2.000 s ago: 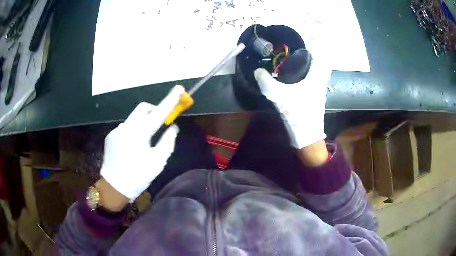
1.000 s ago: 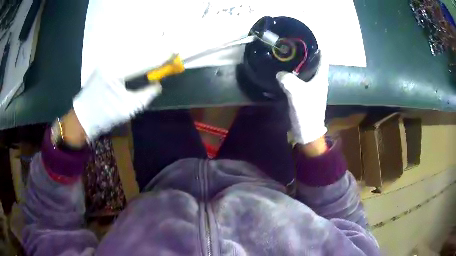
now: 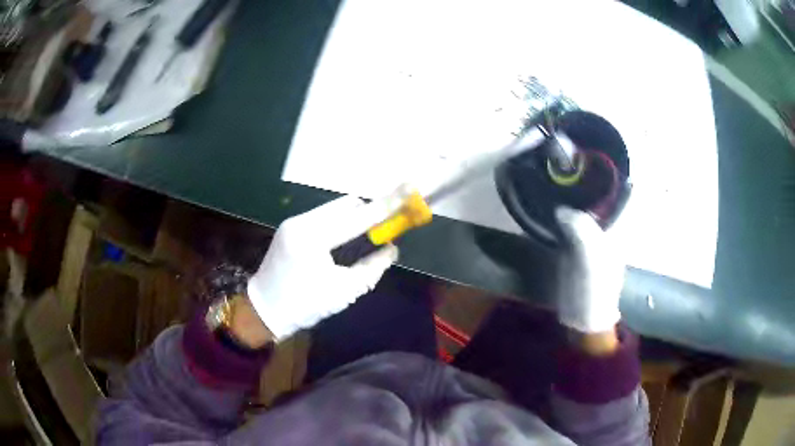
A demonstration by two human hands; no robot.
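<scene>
My left hand (image 3: 318,266), in a white glove, holds a yellow-and-black manual screwdriver (image 3: 399,219). Its metal shaft points up and right, with the tip at the upper left inside of a black camera shell (image 3: 523,187). The shell is round and open towards me, with a small silvery part and red and yellowish wires inside. My right hand (image 3: 593,270), in a white glove, grips the shell's near right rim with the thumb inside. The frame is blurred, so whether the tip touches a part cannot be told.
The shell is over a white sheet (image 3: 392,96) on the dark green mat (image 3: 235,104). Small dark screws (image 3: 533,91) lie behind the shell. A pale tray (image 3: 166,74) with dark tools is at the upper left. Cardboard cartons (image 3: 105,300) stand below the bench at left and right.
The view has turned and shifted, so the bench looks tilted and the left tray shows more. Both hands still hold the screwdriver and the shell, and the screwdriver tip stays at the shell's upper left.
</scene>
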